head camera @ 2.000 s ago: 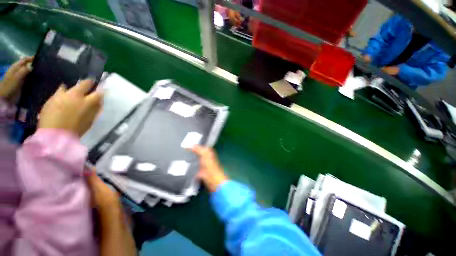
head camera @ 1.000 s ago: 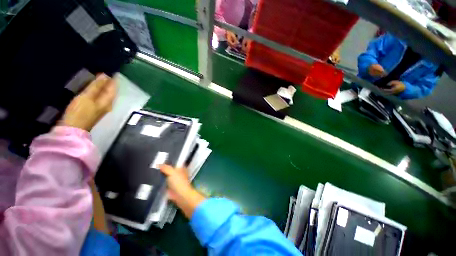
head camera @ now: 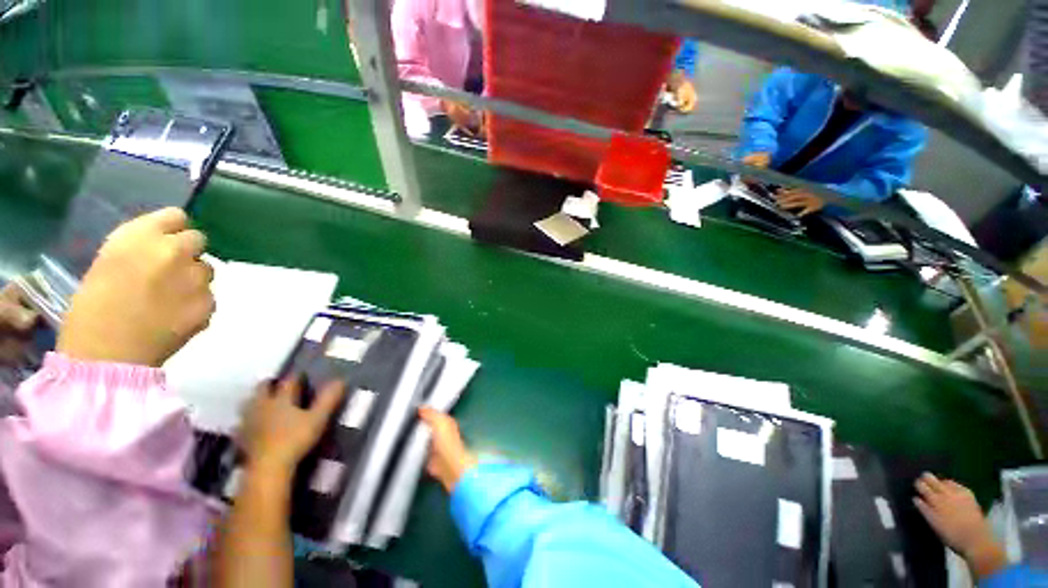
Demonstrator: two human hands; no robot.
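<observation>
A stack of dark tablet back covers layered with white separator sheets (head camera: 397, 471) lies tilted on the bench at centre left. The top cover (head camera: 374, 373) shows its matt black inner face with white patches. My left hand (head camera: 287, 425), slightly blurred, lies over the stack's left side with its fingers on the top cover. My right hand (head camera: 442, 446), in a blue sleeve, holds the stack's right edge, its fingers partly hidden. A second stack, topped by a cover (head camera: 736, 482) with white patches, stands on the bench at the lower right.
A pink-sleeved person's hand (head camera: 144, 287) holds a shiny cover (head camera: 144, 172) at left, above white sheets (head camera: 259, 333). Another person's hand (head camera: 954, 517) is by dark covers at lower right. Beyond the pale rail (head camera: 713, 296) are red bins (head camera: 632, 168) and a blue-smocked worker (head camera: 822, 138).
The view has shifted right. My left hand now shows on the stack; earlier it was hidden. The neighbour's dark cover has moved away from the camera. Another person's hand has appeared at lower right.
</observation>
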